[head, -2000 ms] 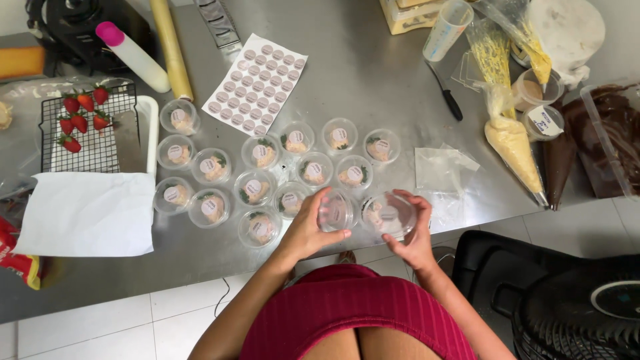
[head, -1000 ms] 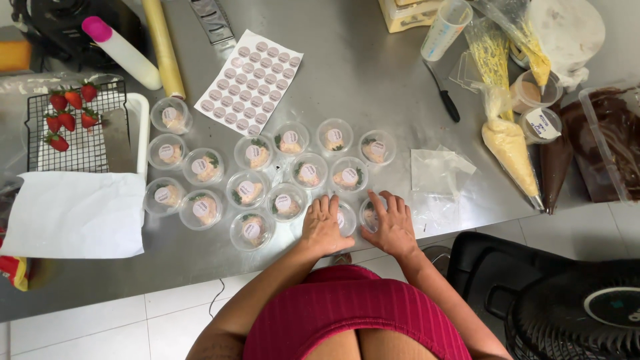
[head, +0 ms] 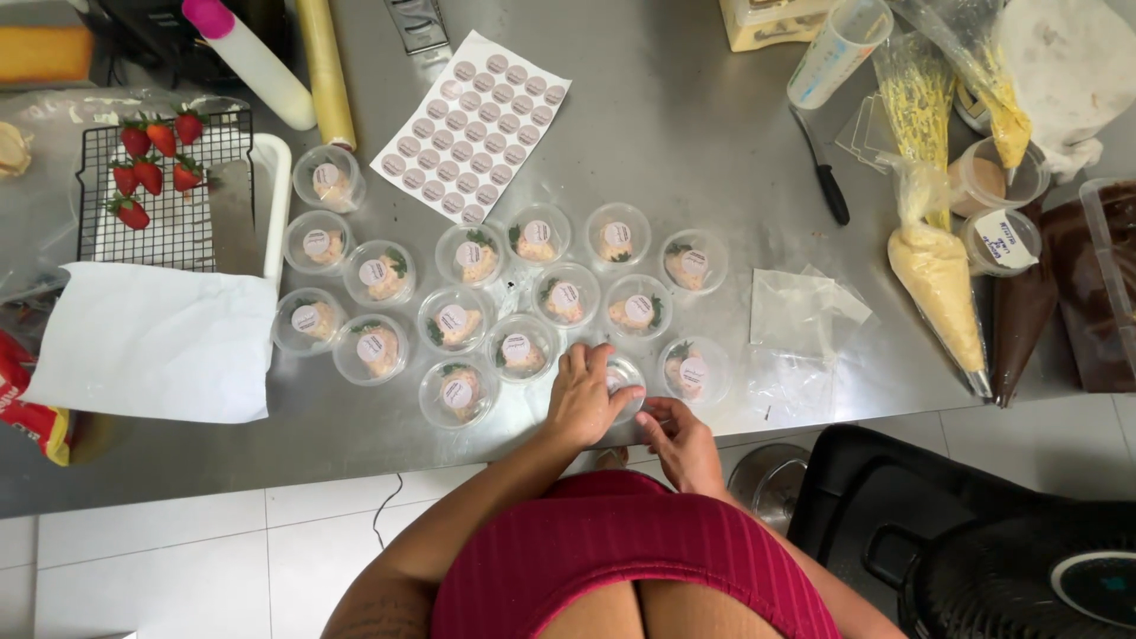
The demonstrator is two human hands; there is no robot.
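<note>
Near the front edge of the steel table, my left hand (head: 584, 395) rests on a clear plastic cup (head: 626, 382), its fingers over the left side and rim. My right hand (head: 682, 442) is at that cup's lower right, thumb and forefinger close together by its rim; whether they pinch anything cannot be told. Just to the right stands a lidded cup with a round sticker (head: 690, 371). Several similar cups, each with a pale pink filling and most with green leaves, stand to the left and behind, among them one cup (head: 457, 395) near the edge.
A sheet of round stickers (head: 470, 129) lies behind the cups. Strawberries (head: 148, 176) sit on a black wire rack (head: 98, 235) at left, beside white paper (head: 155, 342). Clear plastic bags (head: 790, 311), a black-handled knife (head: 832, 193) and a piping bag (head: 941, 284) lie at right.
Two seconds ago my hands held two cups at the table edge; now the right one stands released. My right hand has moved from it toward the cup under my left hand.
</note>
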